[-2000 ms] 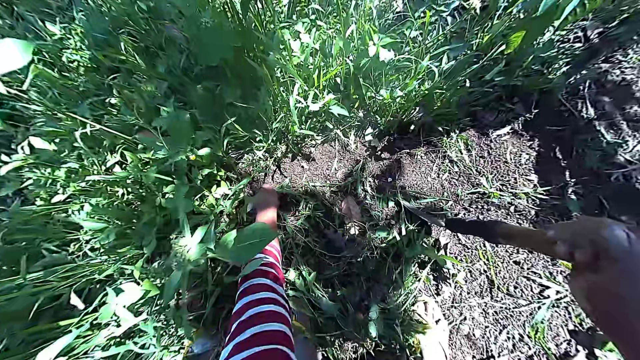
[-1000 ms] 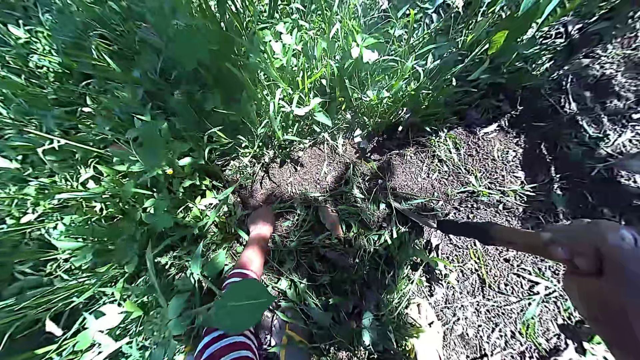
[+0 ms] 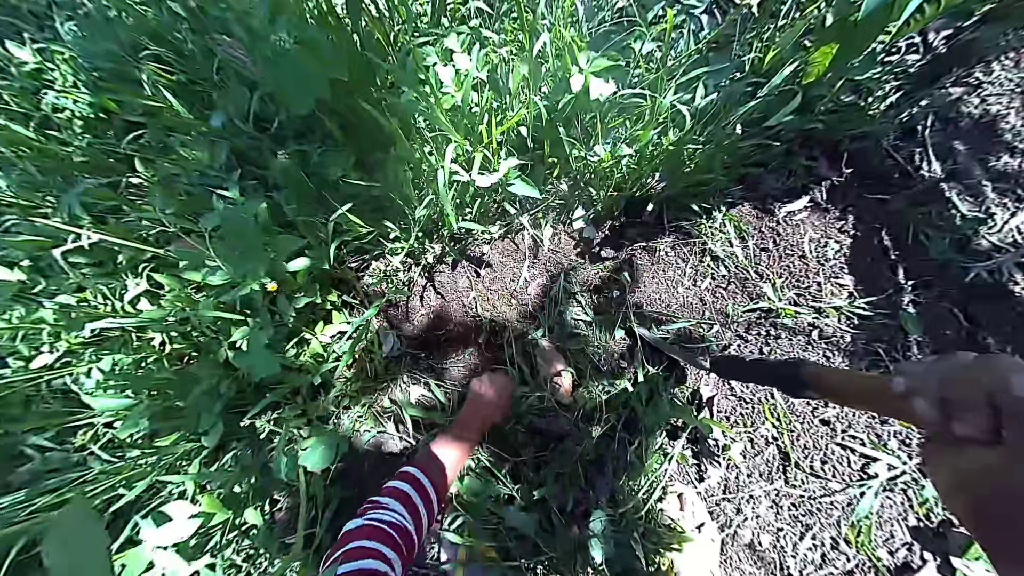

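Note:
My right hand (image 3: 964, 400) is closed around the wooden handle of a bladed hand tool (image 3: 760, 374) at the right. The tool's dark metal blade points left and lies low over cut grass beside bare soil (image 3: 680, 276); its tip is partly lost among the grass. My left hand (image 3: 490, 398), below a red-and-white striped sleeve (image 3: 388, 520), is low over the uprooted grass (image 3: 576, 448) near the middle. Its fingers are blurred and shaded, and whether they hold anything cannot be told. Just right of it lies a brownish object (image 3: 554, 370), perhaps a foot or a clod.
Tall green grass and leafy weeds (image 3: 200, 200) fill the left and the top. Crumbly soil with scattered blades of grass spreads on the right, beside a dark shaded furrow (image 3: 904, 264). A pale object (image 3: 692, 532) shows at the lower middle.
My left hand has drawn back from the soil edge, toward the right and nearer to me. My right hand keeps hold of the tool in about the same place.

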